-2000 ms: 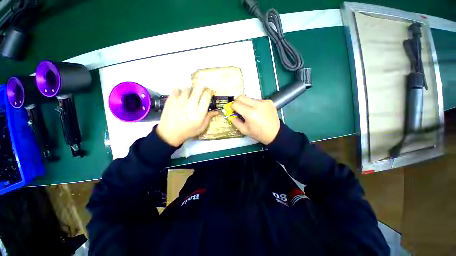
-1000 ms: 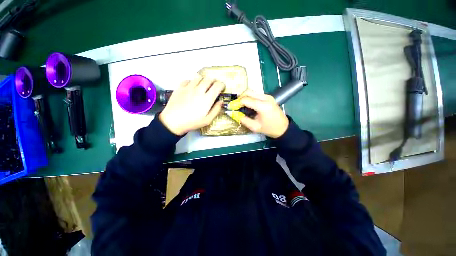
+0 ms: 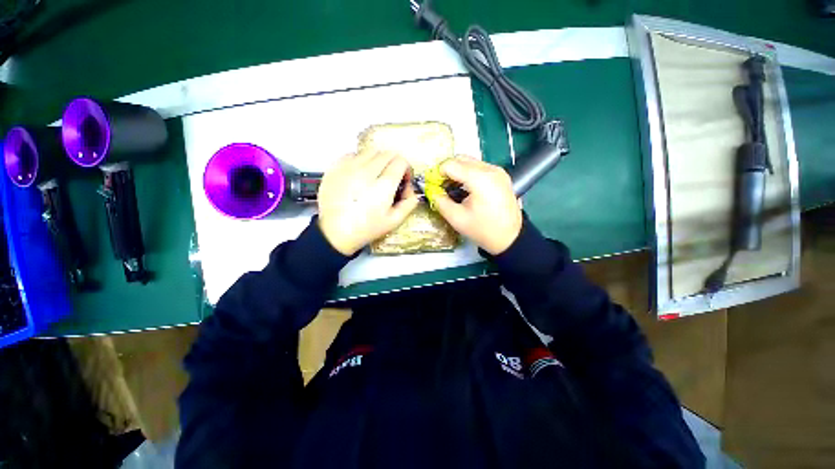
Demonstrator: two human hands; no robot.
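A hair dryer (image 3: 243,181) with a purple ring lies on the white work mat (image 3: 275,119), its black handle core pointing right over the tan support pad (image 3: 407,139). My left hand (image 3: 363,200) is closed around the handle core. My right hand (image 3: 480,203), with yellow on the fingertips, pinches the end of the core or its wires; the fingers hide the exact contact. A grey handle sleeve (image 3: 537,169) lies just right of my right hand, partly behind it. A bundled power cord (image 3: 497,78) lies above it, its plug at the top.
Two waiting dryers (image 3: 85,133) with purple rings and black handles lie left of the mat. A blue parts bin (image 3: 41,275) is at the left edge. A pale tray (image 3: 666,174) at the right holds a grey sleeve with cord (image 3: 751,197). The green bench has a white strip.
My left hand has shifted right along the handle core and its fingers have drawn nearer to my right fingertips. My right hand is turned slightly more upright. The sleeve beside it has shifted slightly.
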